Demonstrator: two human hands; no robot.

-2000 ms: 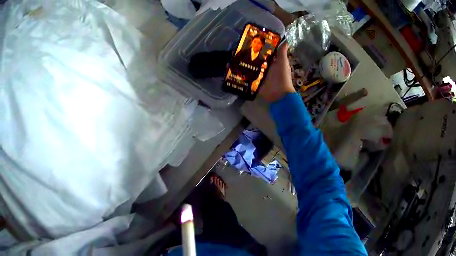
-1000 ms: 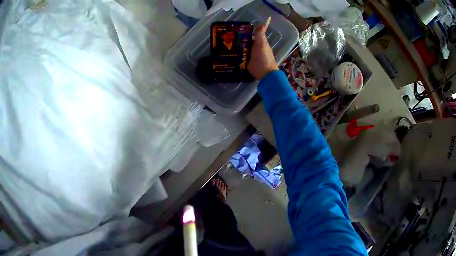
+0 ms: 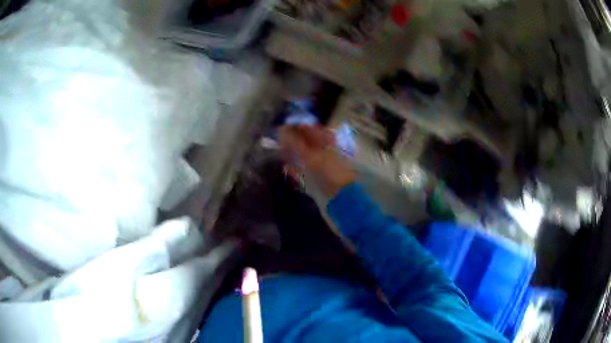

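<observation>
My right hand [image 3: 308,151], in a blue sleeve, is in mid-air near the middle of the view. It is blurred, and whether its fingers hold anything cannot be told. My left hand cannot be made out. A large heap of white cloth [image 3: 74,134] fills the left side. More white cloth [image 3: 127,288], looking like a garment, lies at the lower left. The translucent tub [image 3: 251,30] is cut off by the top edge, with a dark shape in it. The phone cannot be made out clearly.
A blue plastic crate [image 3: 479,271] stands at the lower right. Small blurred items and a red spot [image 3: 400,15] show at the top. A pale stick with a pink tip [image 3: 251,311] juts up at the bottom. The right side is cluttered and blurred.
My right hand has left the phone and tub and come down towards my body. The view has swung down and right, bringing the blue crate in and pushing the tub to the top edge.
</observation>
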